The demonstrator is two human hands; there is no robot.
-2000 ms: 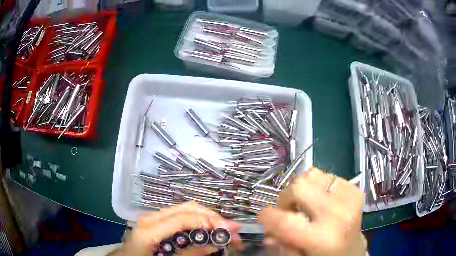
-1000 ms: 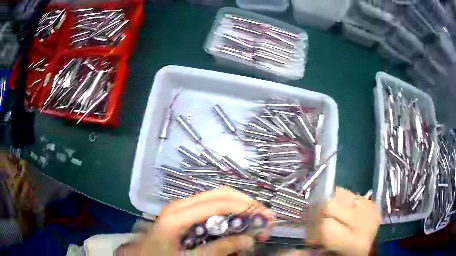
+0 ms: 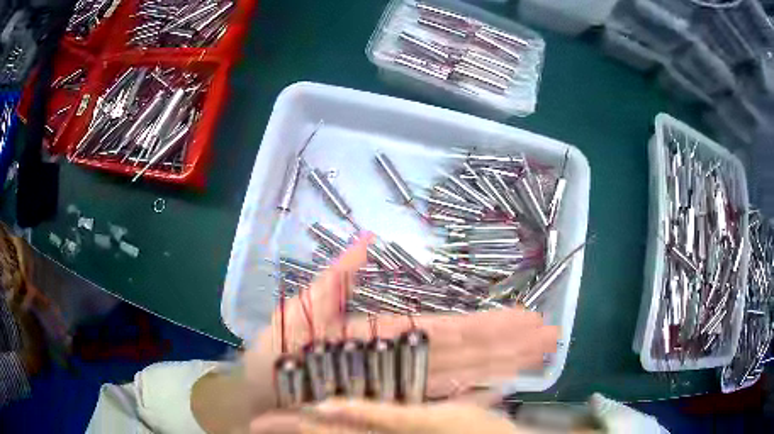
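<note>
Several slim silver motors (image 3: 352, 369) stand side by side in a row across my left hand (image 3: 475, 339), with thin red leads pointing up. The left palm is opened flat, thumb up, fingers towards the right, in front of the white sorting tray. My right hand (image 3: 382, 417) is at the bottom edge, partly cut off and blurred; its fingers lie across the motors' lower ends, and its grip is unclear. The white sorting tray (image 3: 339, 103) holds many loose motors, heaped at the right and along the near side, with a few apart at the left.
A clear packing box (image 3: 530, 80) with rows of motors stands beyond the tray. A red divided bin (image 3: 204, 127) of metal parts is at the left, with white scraps (image 3: 85, 225) below it. A side tray (image 3: 653, 254) heaped with motors is at the right. Translucent boxes (image 3: 696, 68) stand behind.
My left hand has turned and opened, so the motors now show from the side with leads up instead of end-on. My right hand has come left from the tray's near right corner to the motors.
</note>
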